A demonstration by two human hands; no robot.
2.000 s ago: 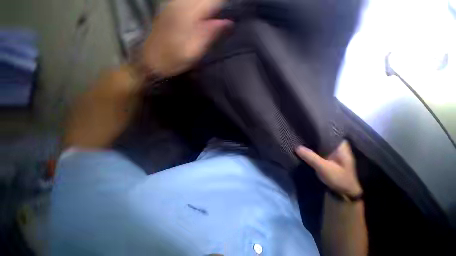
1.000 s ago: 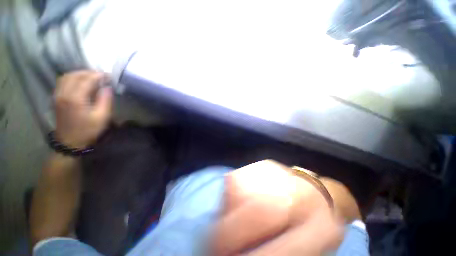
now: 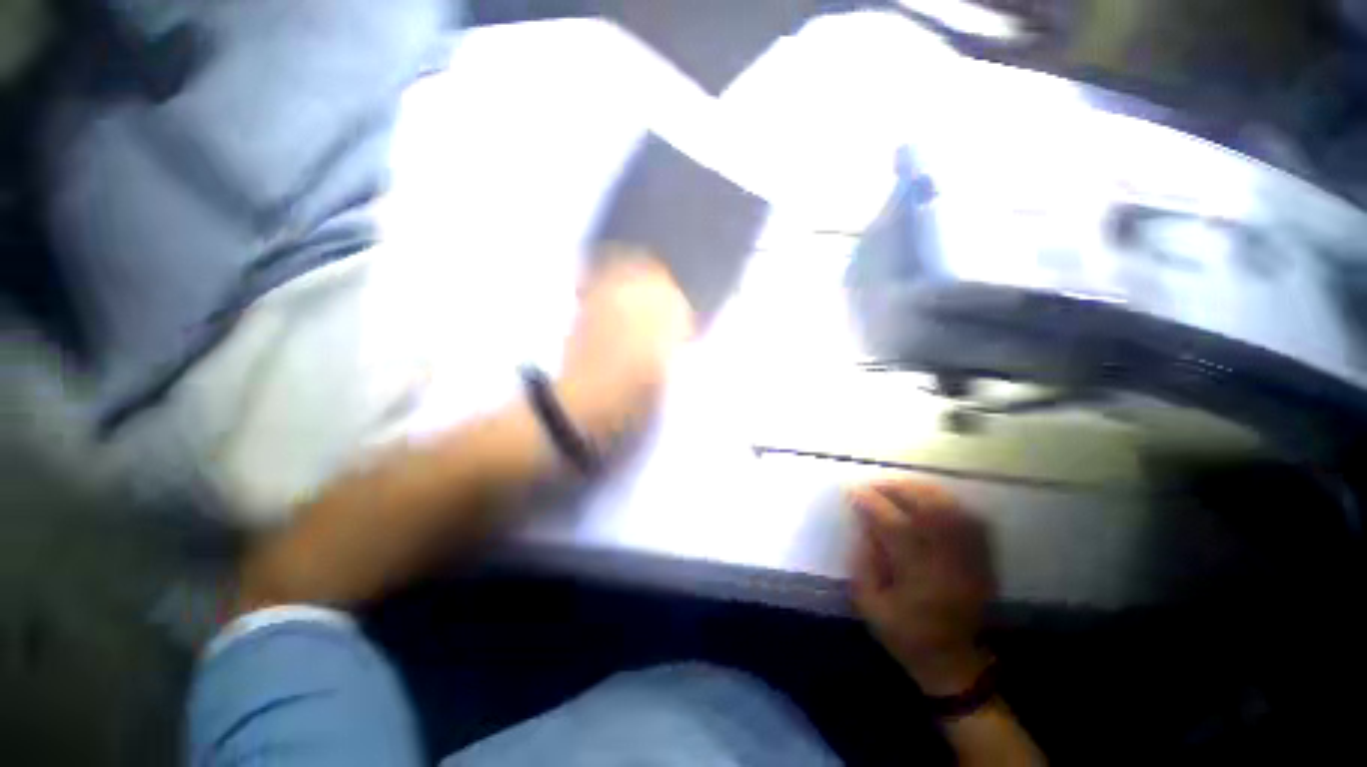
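Observation:
My left hand (image 3: 639, 318) lies over the lower left part of a dark grey rectangular cloth piece (image 3: 693, 214) on the brightly lit white table (image 3: 750, 525). The hand is blurred, and its fingers are lost in the glare, so its hold cannot be told. My right hand (image 3: 922, 570) is at the front edge of the table, below the machine, with its fingers curled and blurred. Whether it holds anything cannot be told. White cloth (image 3: 510, 165) glares left of the dark piece.
The sewing machine head (image 3: 1049, 337) reaches in from the right, with small metal parts under it. Pale blue-grey cloth (image 3: 210, 195) and an off-white bundle (image 3: 308, 382) hang at the left. A thin dark line (image 3: 885, 465) crosses the table in front of the machine.
My left hand has moved right and onto the dark cloth piece. My right hand has moved from above my lap to the table's front edge. The view has shifted, showing more of the machine.

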